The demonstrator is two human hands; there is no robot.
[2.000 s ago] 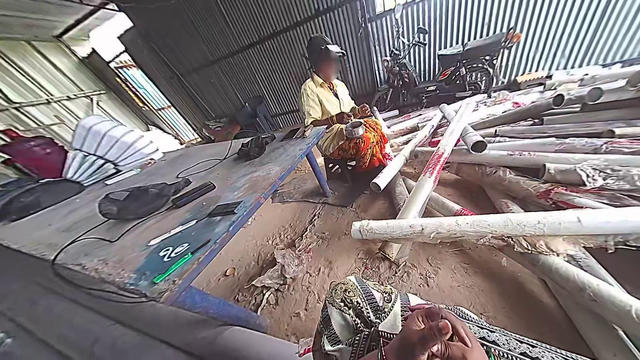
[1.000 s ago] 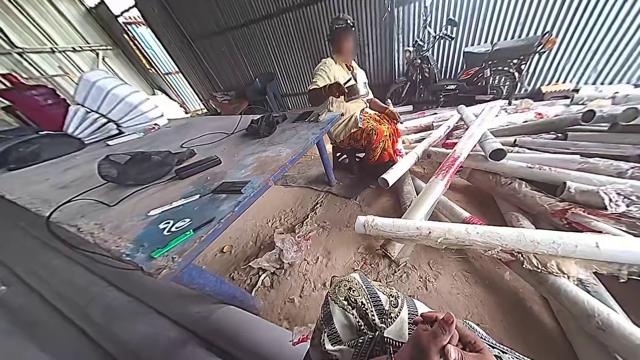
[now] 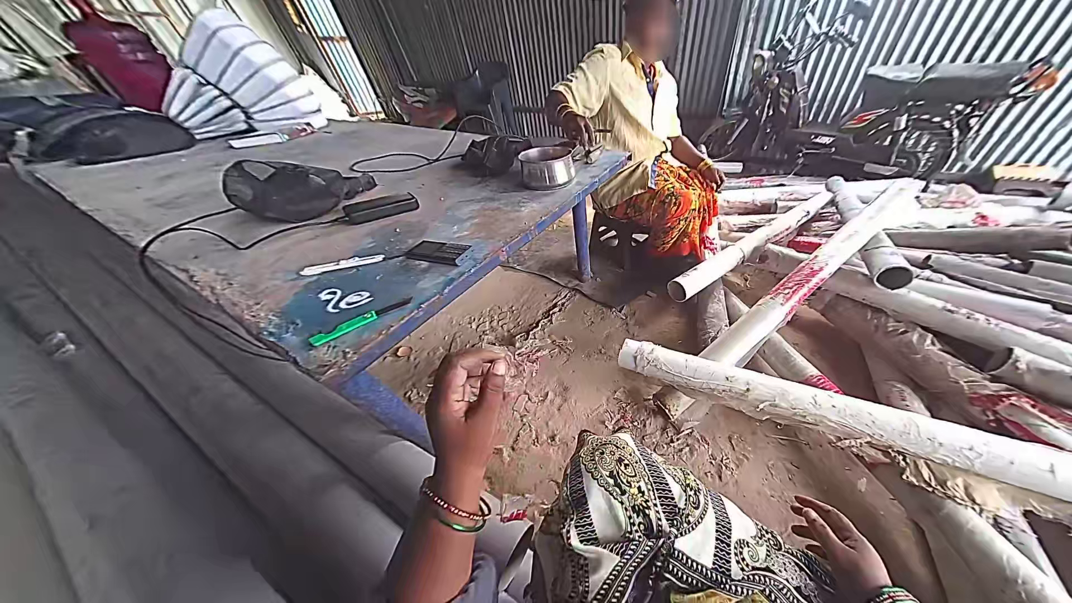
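Observation:
My left hand (image 3: 469, 394), with bangles at the wrist, is raised over the dirt floor beside the table (image 3: 494, 260); its fingers are curled and no object shows in them. Low on the right, my right hand (image 3: 837, 540) is spread beside the patterned cloth (image 3: 636, 519) over my lap, holding nothing. On the table near my left hand lie a green-handled knife or cutter (image 3: 345, 328), a white pen-like tool (image 3: 342, 265) and a flat black item (image 3: 438, 252). Farther along are a black case (image 3: 381, 208), a black bag (image 3: 289, 189) with a cable, and a metal pot (image 3: 547, 167).
A person in a yellow shirt (image 3: 615, 100) sits at the table's far end, one hand by the pot. White tubes (image 3: 837, 402) are piled on the right, with motorcycles (image 3: 904, 117) behind them. Large grey rolls (image 3: 251, 469) lie along the left.
My hands were together over my lap; now they are apart, the left raised toward the table. The pot, earlier in the other person's lap area, now stands on the table.

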